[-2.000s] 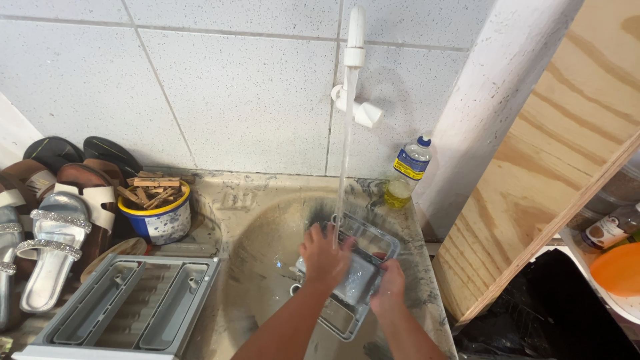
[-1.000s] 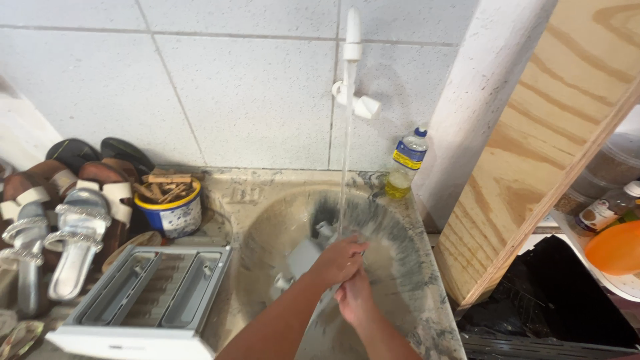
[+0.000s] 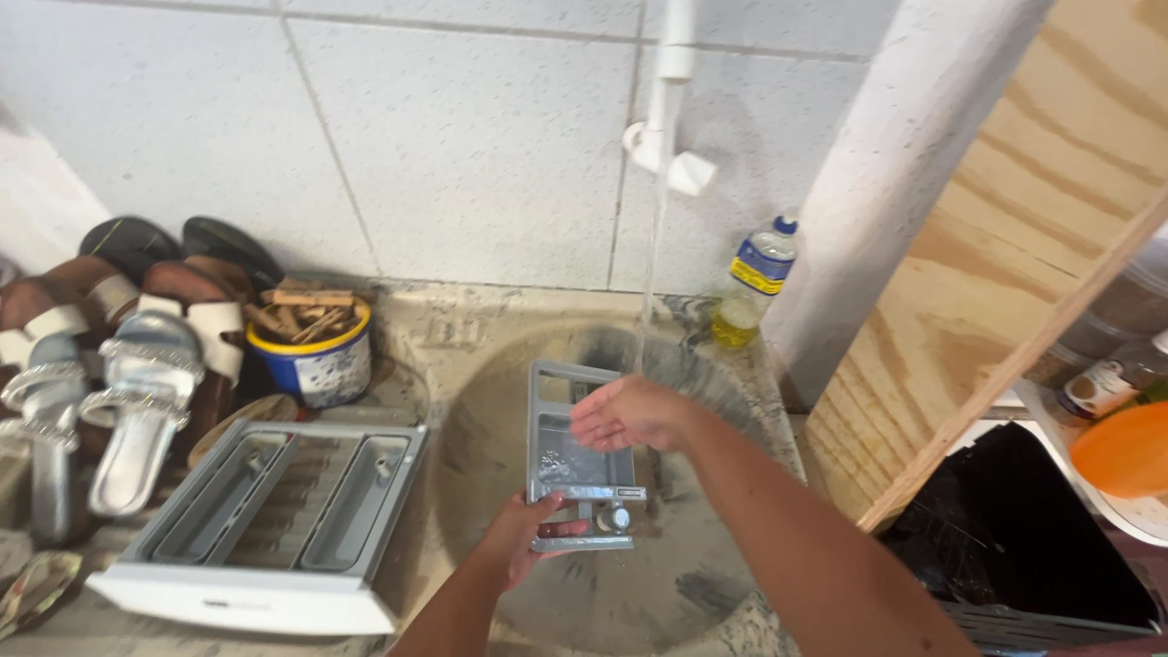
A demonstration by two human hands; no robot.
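A grey plastic tray insert (image 3: 584, 456) is held upright above the round sink basin (image 3: 666, 584), wet and shiny. My left hand (image 3: 534, 538) grips its lower left corner, with fingers through the opening near a round knob. My right hand (image 3: 630, 415) hovers over or touches the tray's upper part, its fingers extended; contact is unclear. Water runs from the white faucet (image 3: 676, 55) down behind my right hand. On the counter to the left lies a white-fronted grey detergent drawer (image 3: 379, 511) with long compartments.
Sandals (image 3: 137, 420) and a bucket of wooden clothespins (image 3: 315, 360) stand left of the basin. A bottle of yellow liquid (image 3: 753, 283) is at the back right corner. A plywood panel (image 3: 995, 219) rises on the right, beside a black crate (image 3: 1013, 538) and an orange bowl (image 3: 1127, 452).
The tray insert now faces me, clearly visible in my left hand; a second ago it was partly hidden low in the basin. My hands have moved apart, the right one now at the tray's upper part.
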